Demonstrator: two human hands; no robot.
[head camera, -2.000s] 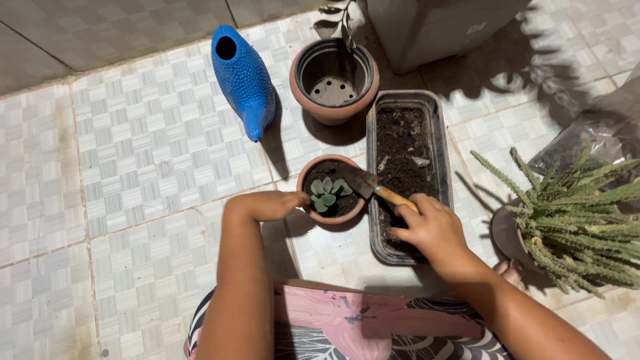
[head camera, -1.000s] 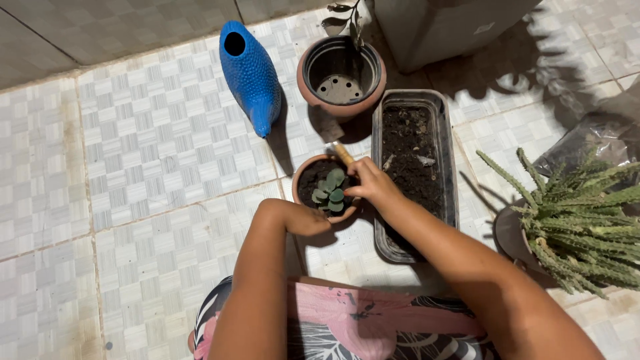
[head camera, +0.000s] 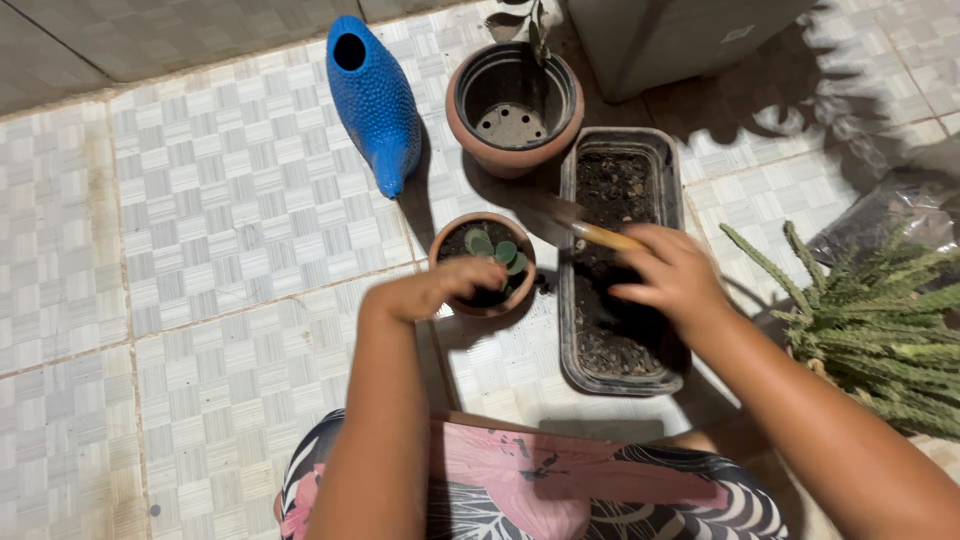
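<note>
My left hand (head camera: 469, 281) is at the small terracotta pot (head camera: 529, 291), its fingers over the soil beside a small succulent (head camera: 495, 248); whether they grip anything is hidden. My right hand (head camera: 664, 274) holds the wooden handle (head camera: 607, 238) of a small trowel above the long planter. The trowel's blade (head camera: 551, 210) is blurred and points up and left, over the planter's left rim. Dark soil (head camera: 619, 187) lies in the long plastic planter (head camera: 568, 337). A few crumbs of soil lie on the tiles between pot and planter.
A blue bird-shaped watering can (head camera: 382, 105) stands at the upper left. Beside it is a larger terracotta pot (head camera: 499, 159) with a black liner with holes. A grey container (head camera: 660, 45) stands behind, a spiky green plant (head camera: 885, 330) and a plastic bag (head camera: 892, 210) at right.
My right hand has moved right with the trowel, from the small pot to over the planter. My left hand's fingers have come from the pot's side to over its soil.
</note>
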